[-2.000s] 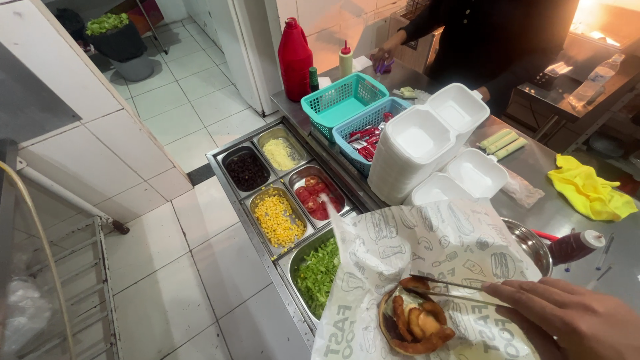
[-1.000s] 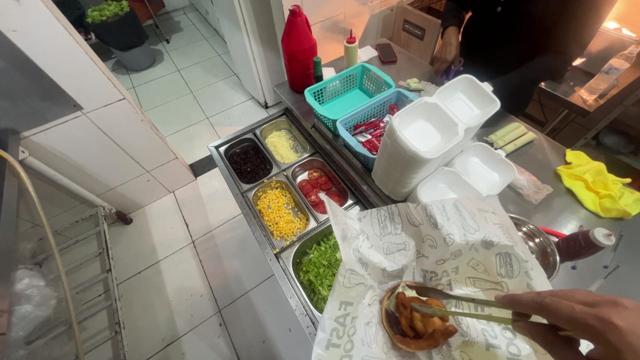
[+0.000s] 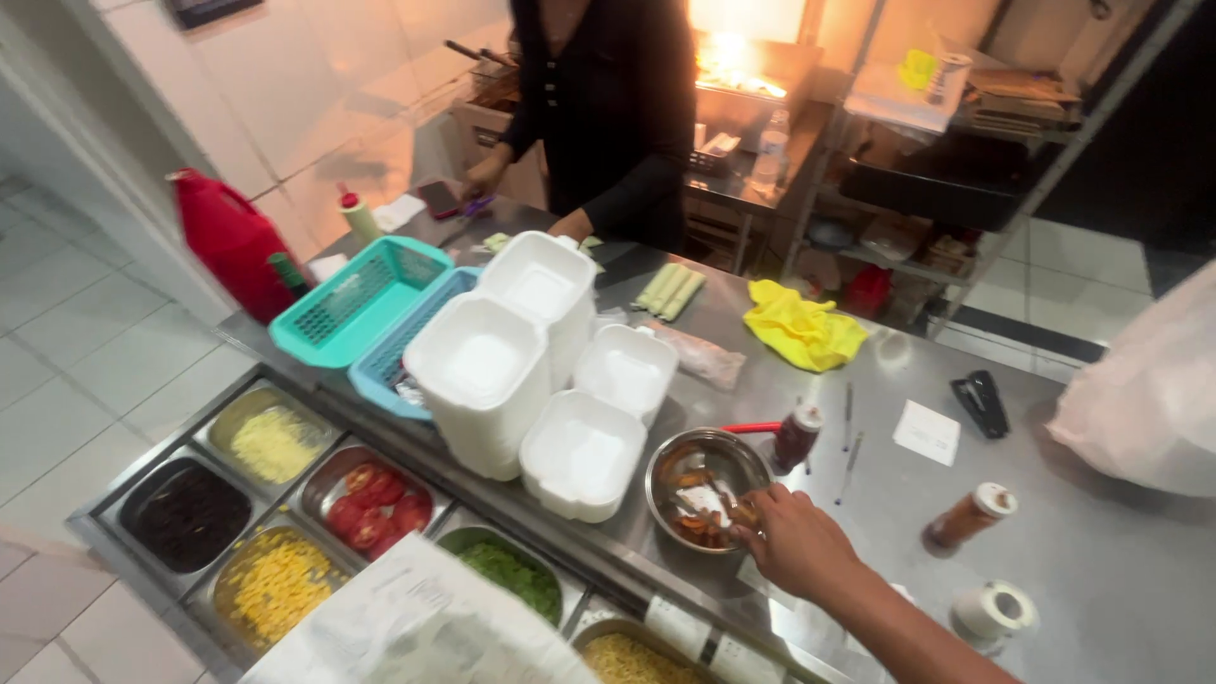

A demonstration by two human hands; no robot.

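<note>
My right hand [image 3: 793, 534] reaches over a round steel bowl [image 3: 708, 489] on the steel counter. Its fingers are bent around tongs, blurred and mostly hidden by the hand, at the bowl's right side. Brown food pieces and some white sauce lie in the bowl. At the bottom edge, a sheet of printed food wrapping paper [image 3: 427, 617] lies over part of the topping pans; the filled bun is out of view. My left hand is not visible. White foam clamshell boxes [image 3: 484, 380] stand stacked left of the bowl, with an open one [image 3: 581, 451] beside it.
Pans hold sliced tomatoes [image 3: 370, 508], corn [image 3: 275, 584] and shredded lettuce [image 3: 513, 575]. Behind them stand a turquoise basket [image 3: 356, 304] and a red jug [image 3: 233, 247]. Sauce bottles [image 3: 796, 437], a yellow cloth [image 3: 806, 328] and a stapler [image 3: 980, 404] lie rightward. A person in black [image 3: 603, 123] works opposite.
My right hand has moved from the filled bun on the paper to the steel bowl. The view has swung right, and the bun has left it.
</note>
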